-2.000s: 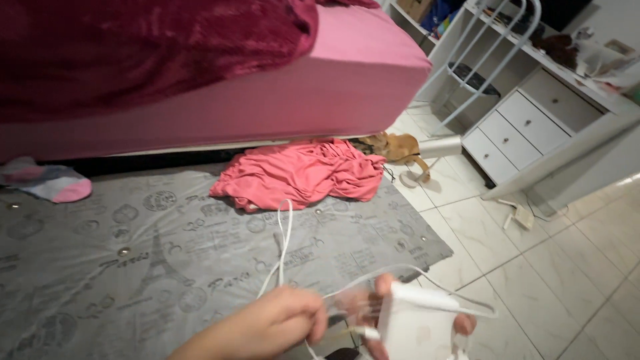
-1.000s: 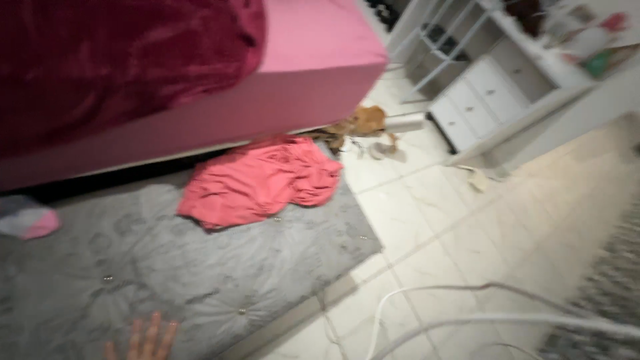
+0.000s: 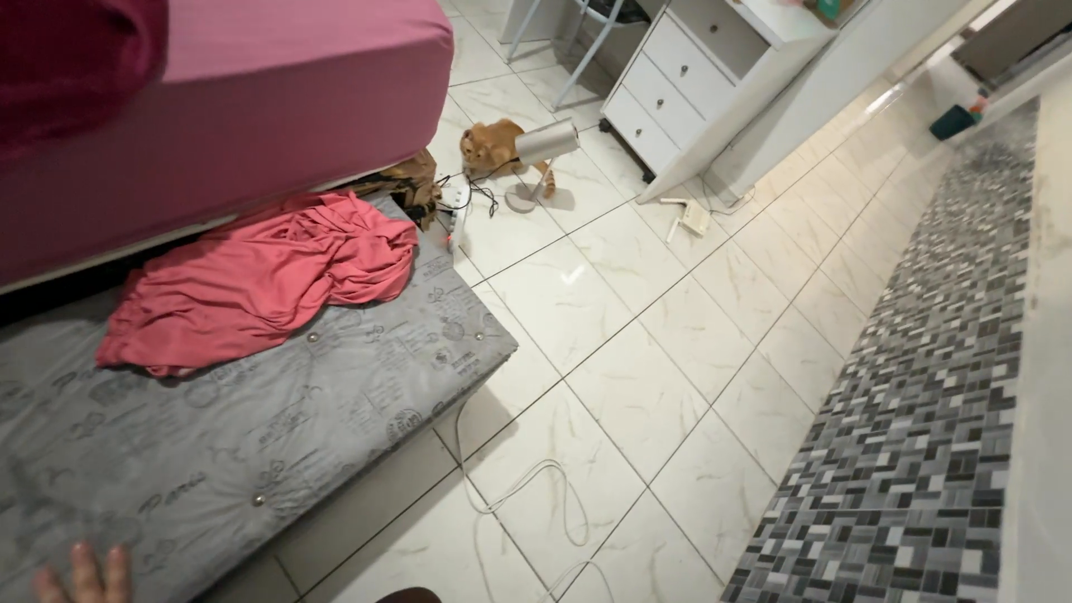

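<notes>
Only the fingers of my left hand (image 3: 88, 574) show, at the bottom left corner, spread a little over the grey printed fabric top of a low bench or mattress (image 3: 352, 402); nothing is seen in them. Whether they touch the fabric I cannot tell. My right hand is outside the view. A crumpled coral-red cloth (image 3: 268, 285) lies on the grey top, against the pink-covered bed (image 3: 318, 109). On the floor beside the grey piece, a thin white cable (image 3: 536, 469) lies in loose loops. A dark rounded thing shows at the bottom edge.
An orange cat (image 3: 494, 146) sits by a silver lamp-like object (image 3: 544, 144), near dark cords and a power strip (image 3: 455, 205). A white device with antennas (image 3: 693, 218) lies near the white drawer unit (image 3: 662, 92). Grey mosaic tiling (image 3: 913, 402) runs along the right.
Two seconds ago both hands held a white object and its cable; now neither the object nor my right hand shows. The cable lies on the floor. The view has swung right.
</notes>
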